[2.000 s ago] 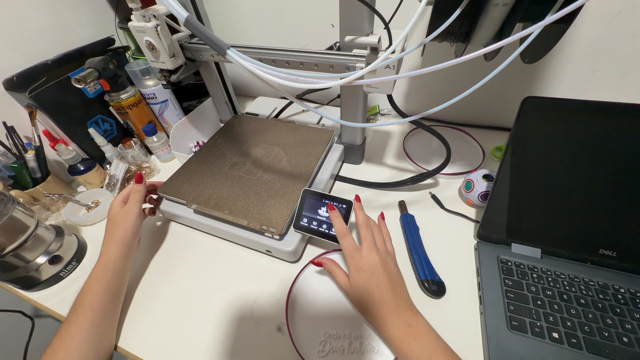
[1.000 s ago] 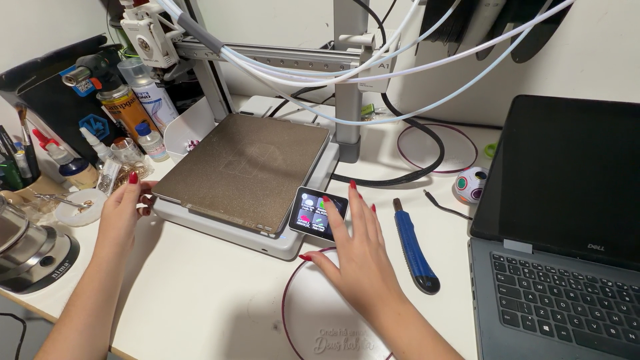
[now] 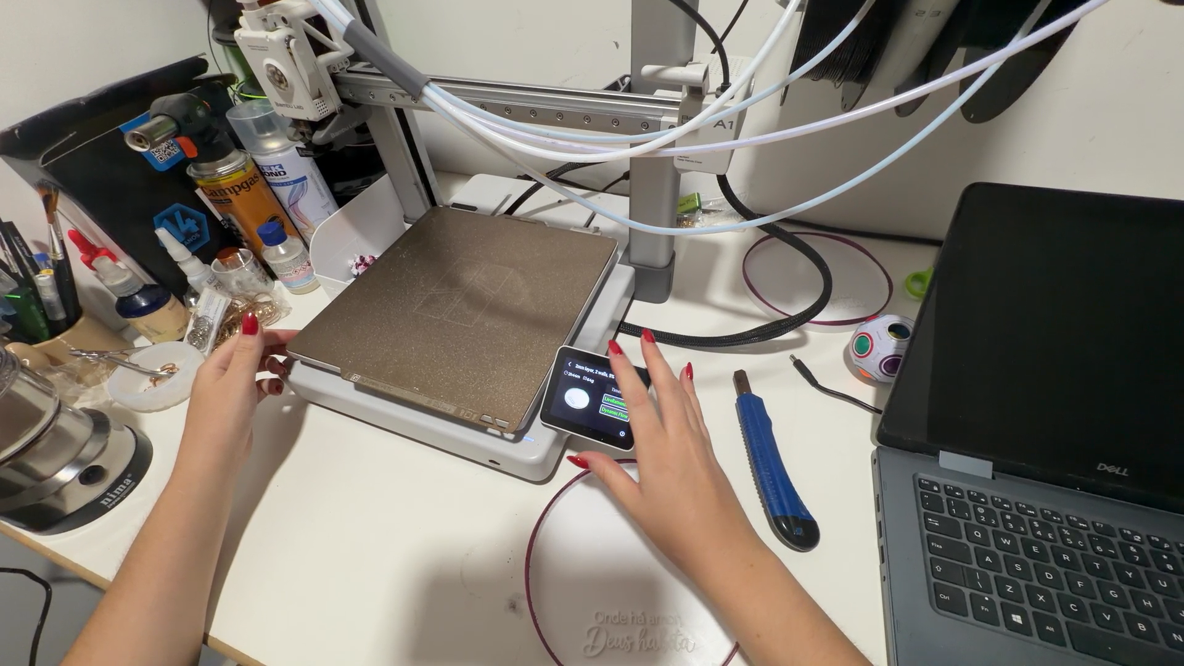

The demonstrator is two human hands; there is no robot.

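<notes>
A 3D printer stands on the desk, its textured build plate [image 3: 462, 305] lying flat over the pale grey base [image 3: 435, 430]. At the plate's left corner is my left hand [image 3: 231, 379], thumb up, with its fingers partly hidden at the edge; whether they grip it I cannot tell. My right hand [image 3: 661, 444] is spread over the right part of the small touchscreen [image 3: 587, 398], fingers apart and holding nothing. The lit screen shows a dark page with a round picture and green boxes. Above the plate, the white tool head [image 3: 287, 74] sits at the left of the metal rail [image 3: 518, 104].
A blue snap-off cutter [image 3: 772, 462] and a Dell laptop [image 3: 1045, 407] lie on the right. Round clear discs with dark red rims [image 3: 529, 555] rest on the desk. Left are a torch on a gas can [image 3: 231, 190], bottles, brushes and a metal grinder [image 3: 65, 444]. White tubes [image 3: 573, 148] arch overhead.
The touchscreen has gone from a home page, through a page of coloured tiles, to a page with a round picture. My right hand's fingers have shifted slightly over it; my left hand stays at the plate's corner.
</notes>
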